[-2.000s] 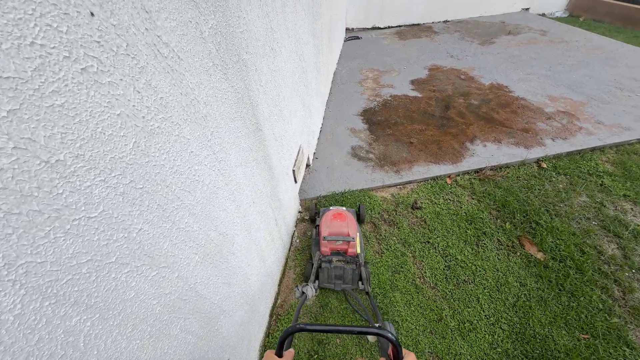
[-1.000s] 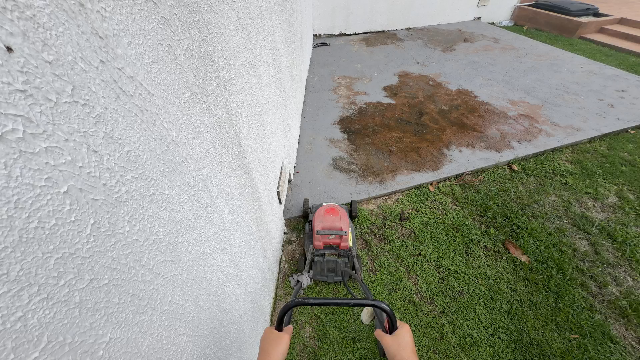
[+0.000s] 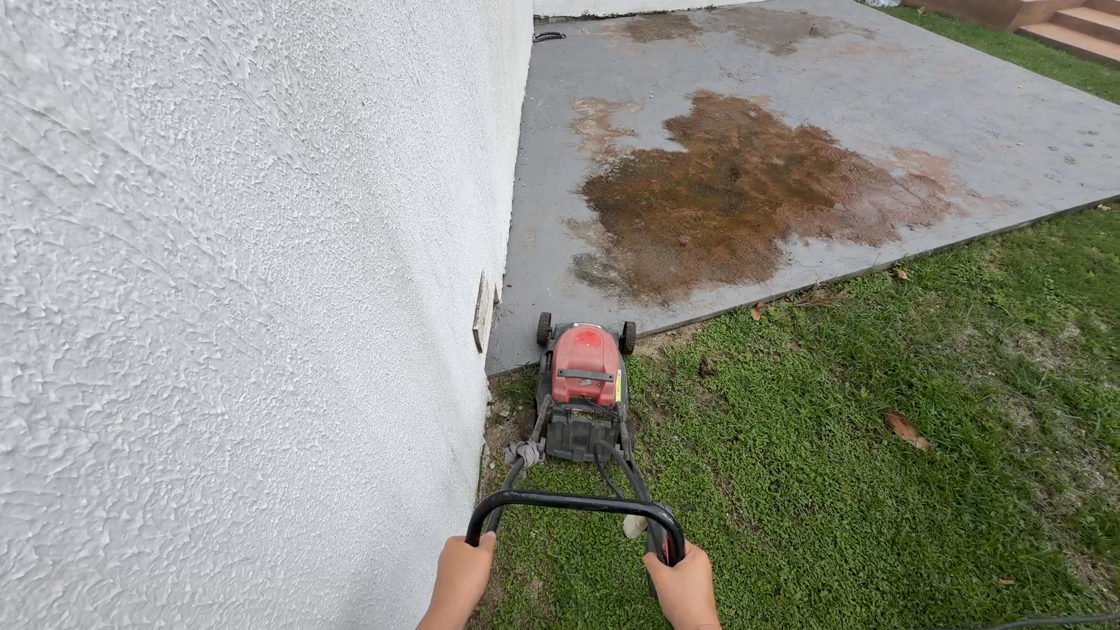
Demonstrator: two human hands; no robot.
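Note:
A red and black lawn mower stands in front of me, its front wheels at the edge of the grey concrete slab and its rear on the grass. Its black tubular handle reaches back to me. My left hand is closed around the handle's left side, close to the white wall. My right hand grips the right side of the same handle. A grey cloth or knot is wrapped on the left handle tube. The lower ends of the handle are partly hidden by my hands.
A rough white stucco wall rises close on the left, with a small vent cover low on it. The concrete slab with a brown stain lies ahead. Grass with a dry leaf spreads right; brown steps stand at the far right.
The mower has advanced, and its front wheels now reach onto the slab's edge. Both hands, barely in view two seconds ago, now show more fully on the handle.

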